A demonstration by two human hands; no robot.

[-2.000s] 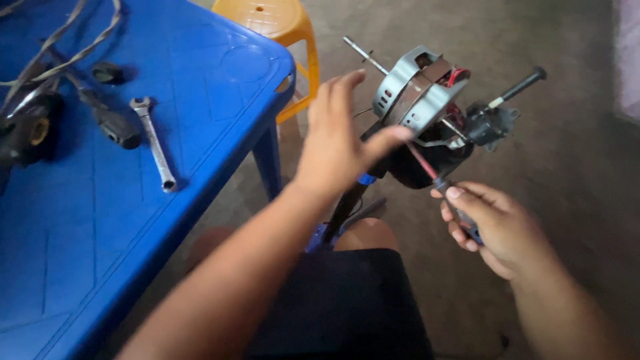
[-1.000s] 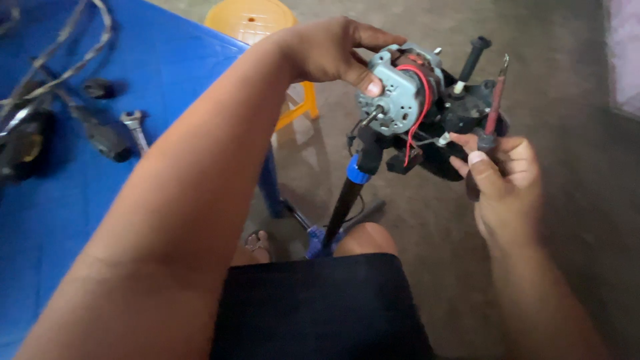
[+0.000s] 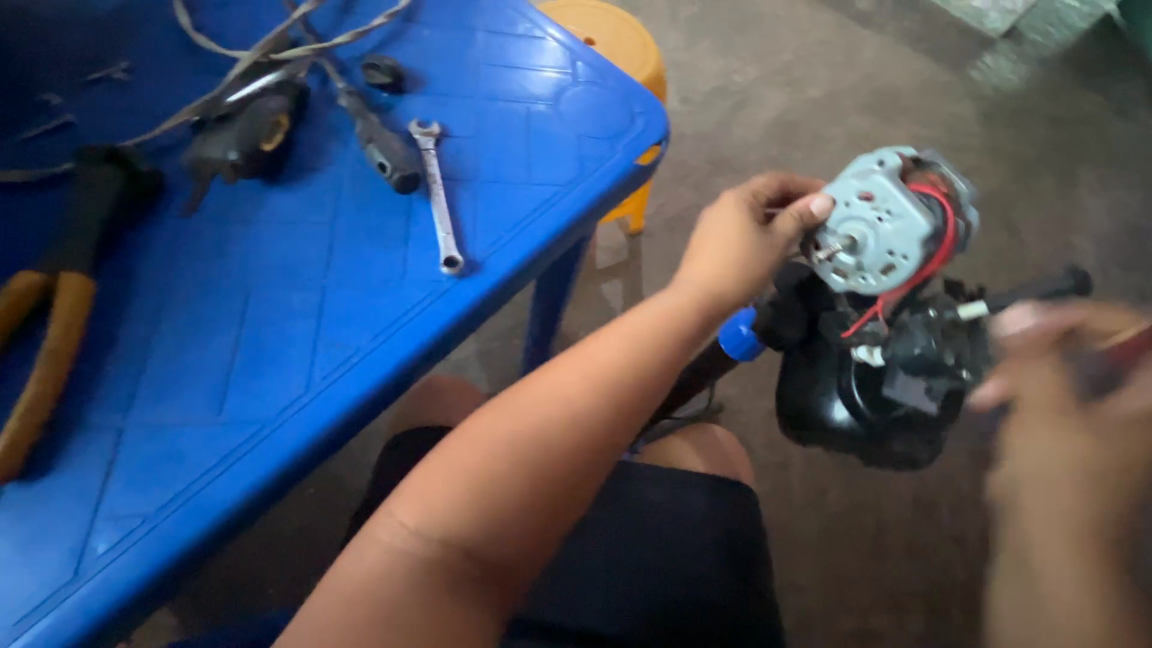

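My left hand (image 3: pixel 756 229) grips the rim of a metal fan motor (image 3: pixel 882 220), thumb on its front plate beside the shaft. Red wires (image 3: pixel 940 238) loop over the motor's side. Below it sit the fan's black plastic housing (image 3: pixel 864 405) and a dark gearbox-like part (image 3: pixel 931 342) with a black knob (image 3: pixel 1066 283) on a rod. A blue collar (image 3: pixel 740 335) rings the fan's dark pole. At the right edge my right hand (image 3: pixel 1062 360), blurred, is closed around a screwdriver (image 3: pixel 1129 351) with a reddish part, close to the housing.
On the blue plastic table (image 3: pixel 297 360) lie a combination wrench (image 3: pixel 438 198), pincers with orange handles (image 3: pixel 67 297), a dark-handled tool (image 3: pixel 382 144), a small black knob-like part (image 3: pixel 382 72), a black corded tool (image 3: pixel 247 130) and twisted cord (image 3: pixel 346 40). Behind its corner stands a yellow stool (image 3: pixel 621 40).
My left hand stays on the motor, whose shaft face shows lower beside the thumb. My right hand has moved right, away from the motor, with the screwdriver. The view has shifted.
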